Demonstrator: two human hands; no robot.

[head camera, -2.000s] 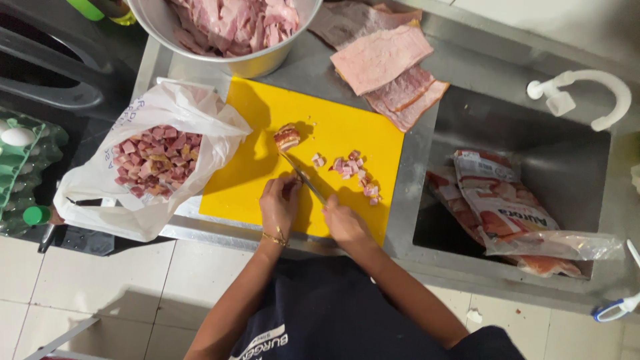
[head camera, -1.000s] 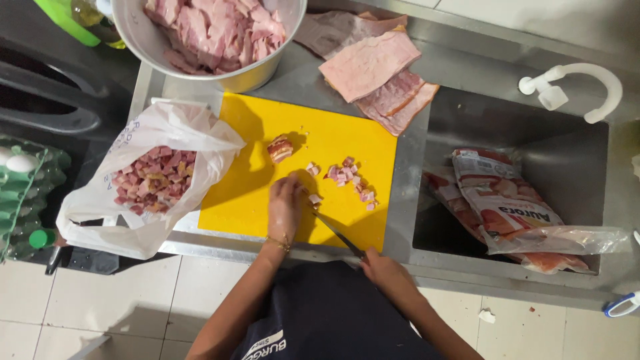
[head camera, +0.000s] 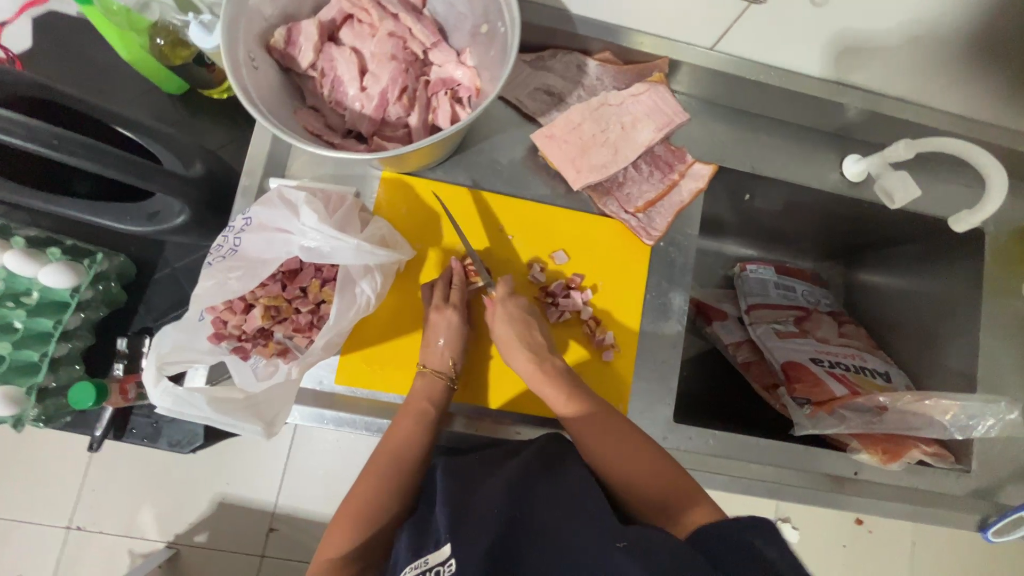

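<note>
My right hand (head camera: 518, 326) grips a kitchen knife (head camera: 462, 232) by its handle, its blade pointing up and left over a yellow cutting board (head camera: 384, 336). Under the blade lies a small piece of bacon (head camera: 472, 272), and my left hand (head camera: 445, 308) holds it from the left with fingers pressed down. Diced bacon (head camera: 570, 298) lies loose on the board, right of my hands. Left of the board, a white plastic bag (head camera: 292, 220) stands open with many bacon cubes (head camera: 276, 308) inside.
A metal pot (head camera: 248, 88) of bacon pieces stands behind the board. Bacon slabs (head camera: 612, 132) lie at its right. The sink (head camera: 864, 240) holds bacon packages (head camera: 824, 336) below a white faucet (head camera: 980, 172). At left are an egg tray (head camera: 48, 316), a green-capped bottle (head camera: 88, 394) and an oil bottle (head camera: 180, 48).
The knife has swung from pointing toward my left fingers to pointing up the board, over the bacon piece. Both hands have moved up to that piece; some more dice lie apart on the board.
</note>
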